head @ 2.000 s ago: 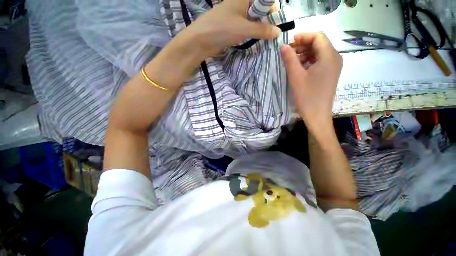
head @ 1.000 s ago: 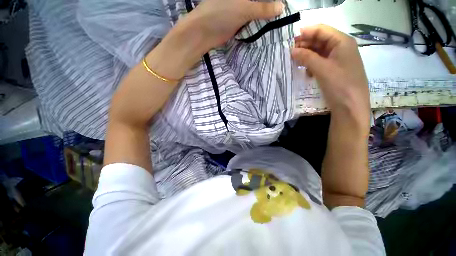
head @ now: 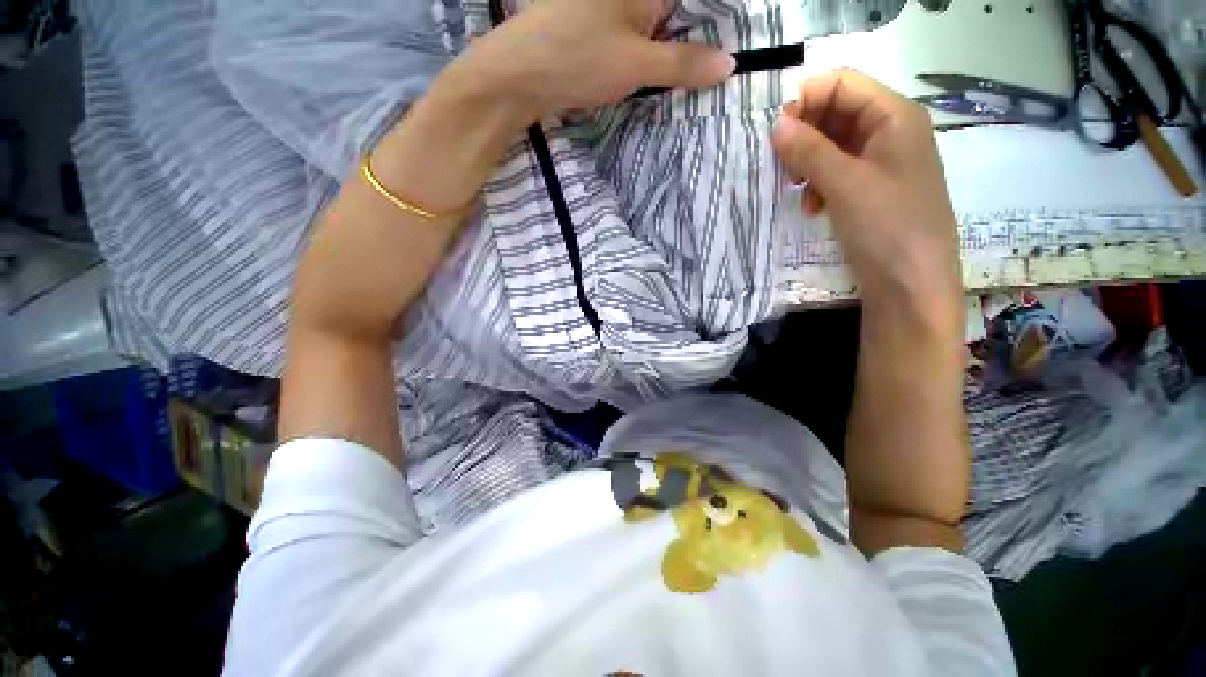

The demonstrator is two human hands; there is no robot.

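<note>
The striped garment piece (head: 661, 251) with sheer pale fabric (head: 304, 79) spreads over the table edge towards my lap. A black trim (head: 562, 218) runs down its stripes. A loose black trim end (head: 774, 57) sticks out to the right past my left thumb. My left hand (head: 582, 53) lies on the cloth at the top, thumb pressing on the black strip; its other fingertips are hidden. My right hand (head: 873, 159) is at the garment's right edge, thumb and forefinger close together. Whether it pinches the cloth edge cannot be told.
Snips (head: 992, 95), black-handled scissors (head: 1124, 79) and an orange-brown handle (head: 1166, 156) lie on the white table at right. A ruler strip (head: 1058, 228) runs along the worn table edge (head: 1045, 271). Striped bundle (head: 1045, 437) below right; blue bin (head: 113, 430) and carton (head: 218, 450) below left.
Since two seconds ago my right hand has moved slightly right, away from my left. The loose black end shows farther right; a second ago it slanted, now it lies nearly level under my left thumb.
</note>
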